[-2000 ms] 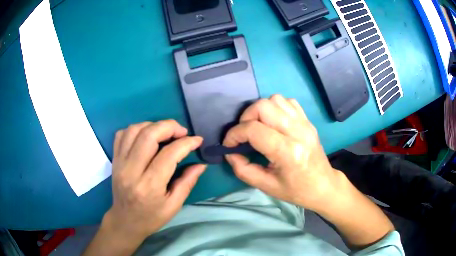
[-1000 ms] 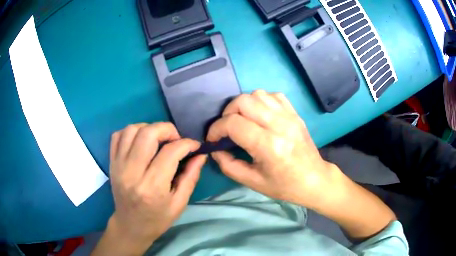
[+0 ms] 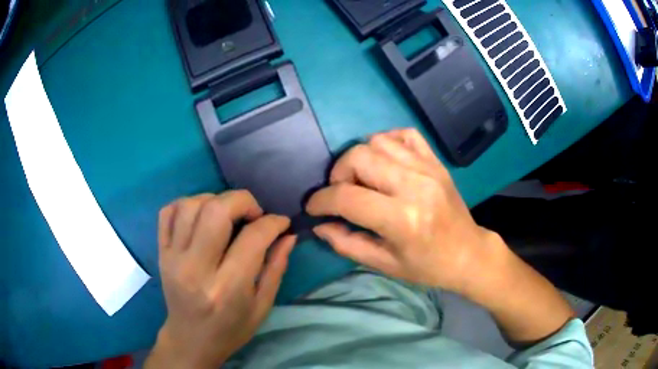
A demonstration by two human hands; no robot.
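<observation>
A black folding charging stand lies unfolded on the green mat, its base plate (image 3: pixel 270 155) towards me and its upper panel (image 3: pixel 227 39) beyond the hinge. A rubber foot strip (image 3: pixel 260 119) lies in the recess below the rectangular opening. My left hand (image 3: pixel 216 263) and my right hand (image 3: pixel 404 209) meet at the near end of the base plate. Their fingertips pinch a dark strip there, mostly hidden by the fingers. I cannot tell whether it lies flat in its recess.
A second folding stand (image 3: pixel 451 94) lies to the right, beside a liner sheet with black strips (image 3: pixel 514 61). A blank white paper strip (image 3: pixel 68 194) curves at the left. A blue tray (image 3: pixel 624 47) edge is at the far right. The green mat (image 3: pixel 133 130) lies beneath.
The stands, papers and mat have shifted left in view. The dark strip between my fingertips is now lower against the base plate's near end and less visible. The second stand looks slightly turned.
</observation>
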